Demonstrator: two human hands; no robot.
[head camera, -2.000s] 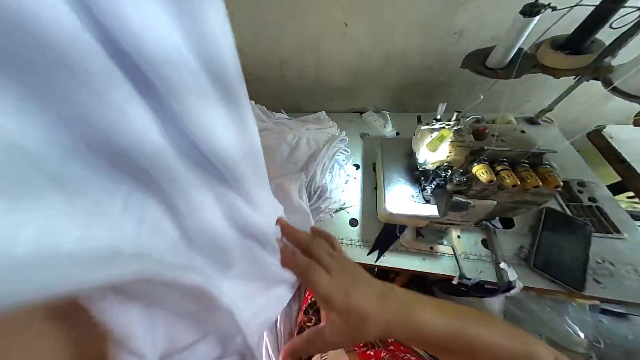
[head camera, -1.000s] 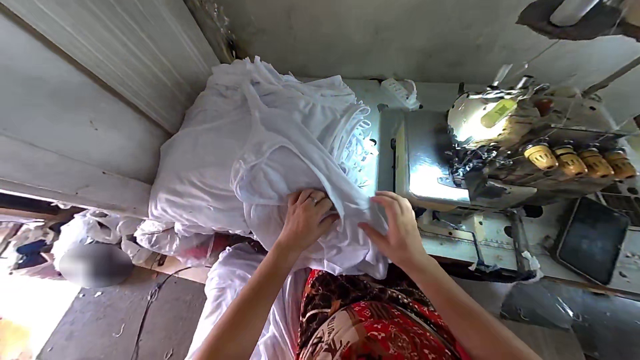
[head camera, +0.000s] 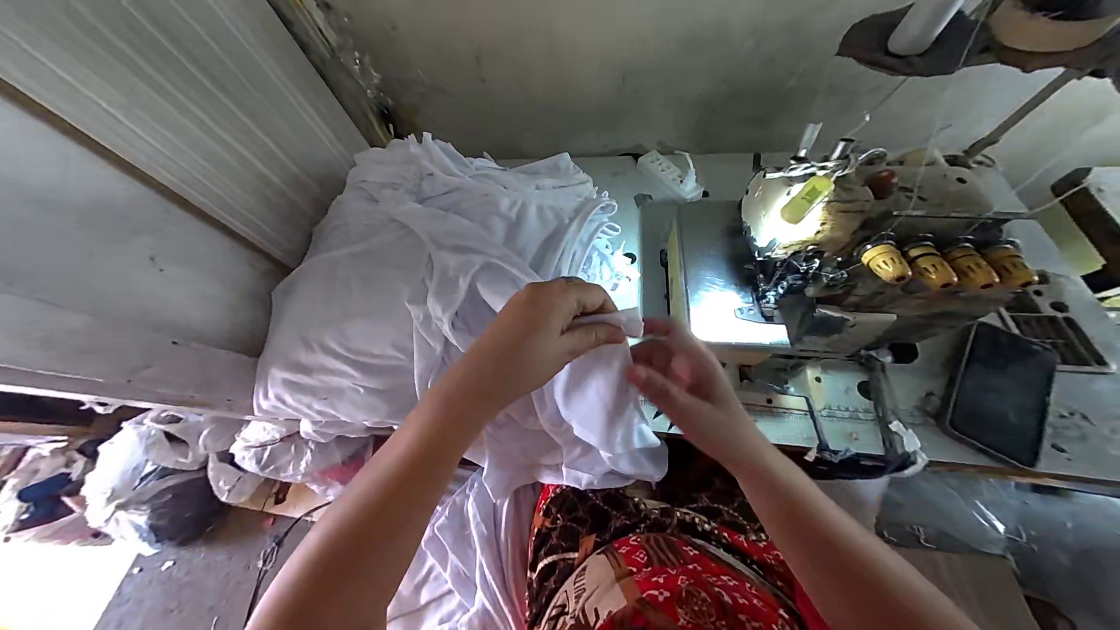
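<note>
My left hand (head camera: 564, 328) pinches the folded edge of a white fabric garment (head camera: 604, 411) between thumb and fingers. Close to that edge, at its right, is my right hand (head camera: 682, 376), fingers curled and slightly blurred; whether they grip the cloth I cannot tell. The garment hangs over the table's front edge, against a large pile of white garments (head camera: 350, 306) at the left. Right of my hands stands an overlock sewing machine (head camera: 840, 262), its lamp lit and its yellow tension knobs facing me. More white cloth (head camera: 464, 551) lies by my lap.
A black phone or tablet (head camera: 1002, 394) lies at the table's right. A white power strip (head camera: 669, 175) sits near the wall, behind the machine's metal plate (head camera: 717, 262). Thread cones hang over the upper right. Plastic bags (head camera: 166, 472) rest low at the left, beside a cable on the floor.
The cloth that filled the left of the view two seconds ago is down on the pile. Since one second ago, my left hand has risen from lying flat on the garment to pinching its edge.
</note>
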